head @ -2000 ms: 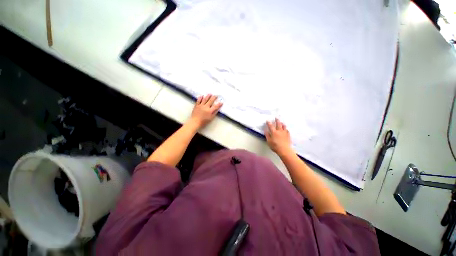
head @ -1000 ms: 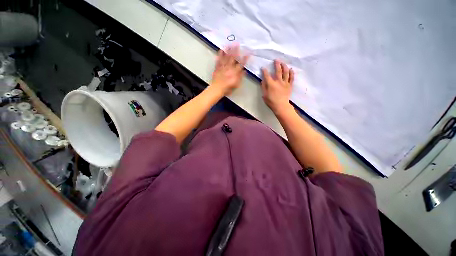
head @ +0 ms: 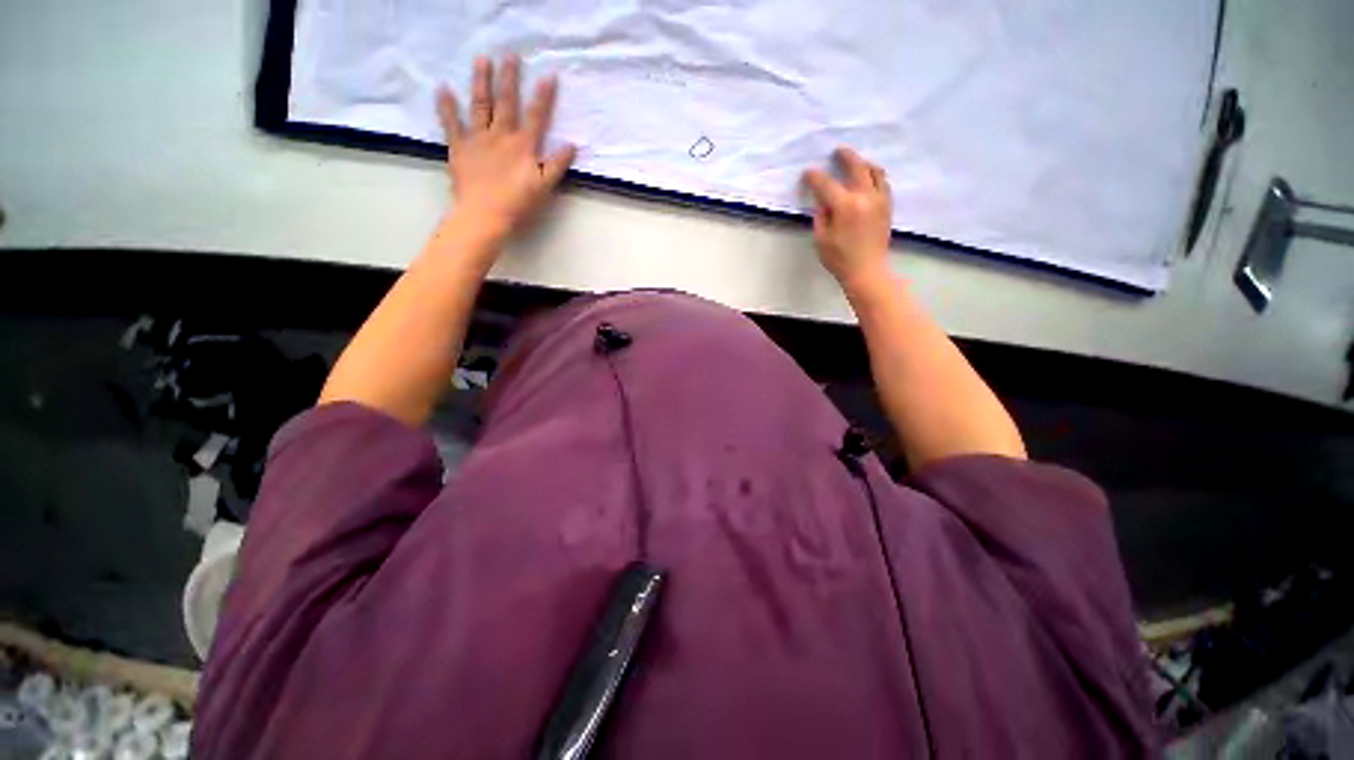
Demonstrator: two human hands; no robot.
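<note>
The white paper marker (head: 980, 134) lies wrinkled over the dark fabric lay (head: 683, 198), whose navy edge shows along the near side and at the left corner. A small drawn outline shows on the paper between my hands. My left hand (head: 502, 156) lies flat with fingers spread on the paper near its front edge, at the left. My right hand (head: 852, 213) rests at the front edge further right, its fingers partly curled on the paper. It is slightly blurred, and I cannot tell if its fingertips hold anything small.
Scissors (head: 1215, 166) lie on the whitish table (head: 134, 164) right of the lay. A metal base plate with an arm (head: 1267, 245) stands further right. The rim of a white bucket (head: 213, 591) shows low on the left. Scraps lie on the dark floor.
The view has turned, so the lay's front edge runs nearly level. My left hand has moved left, away from my right hand, and its fingers have spread. My right hand's fingers are more curled.
</note>
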